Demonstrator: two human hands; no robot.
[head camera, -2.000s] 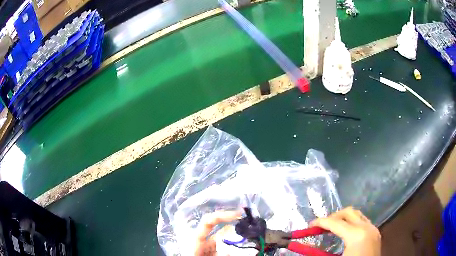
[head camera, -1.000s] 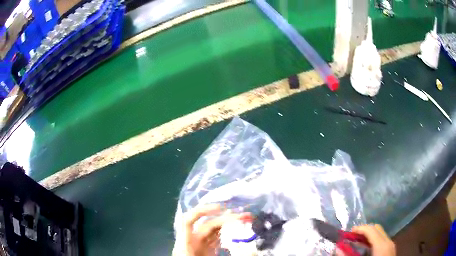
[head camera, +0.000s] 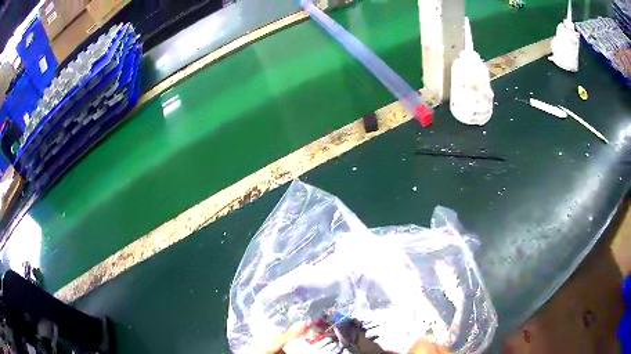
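Note:
A crumpled clear plastic bag (head camera: 311, 228) lies open on the dark green bench. At the bottom edge a small wired assembly (head camera: 346, 332), dark with red and blue strands, is over the bag. My left hand (head camera: 280, 340) is at its left, mostly cut off by the frame edge, with fingertips by the red strands. My right hand (head camera: 427, 347) shows only as a small bit at the bottom edge, and its fingers are cut off. The red-handled cutters cannot be made out.
A black crate (head camera: 55, 318) is at lower left. A green belt (head camera: 207, 138) runs behind a pale rail. A clear tube (head camera: 373, 66) with red cap crosses it. Two white bottles (head camera: 472, 90), a thin dark stick (head camera: 462, 156) and a white-handled tool (head camera: 548, 108) are on the bench. Blue trays (head camera: 83, 97) stand upper left.
Both hands and the assembly are lower in the picture, more cut off. The red-handled cutters, seen earlier in my right hand, no longer show. The camera view has shifted.

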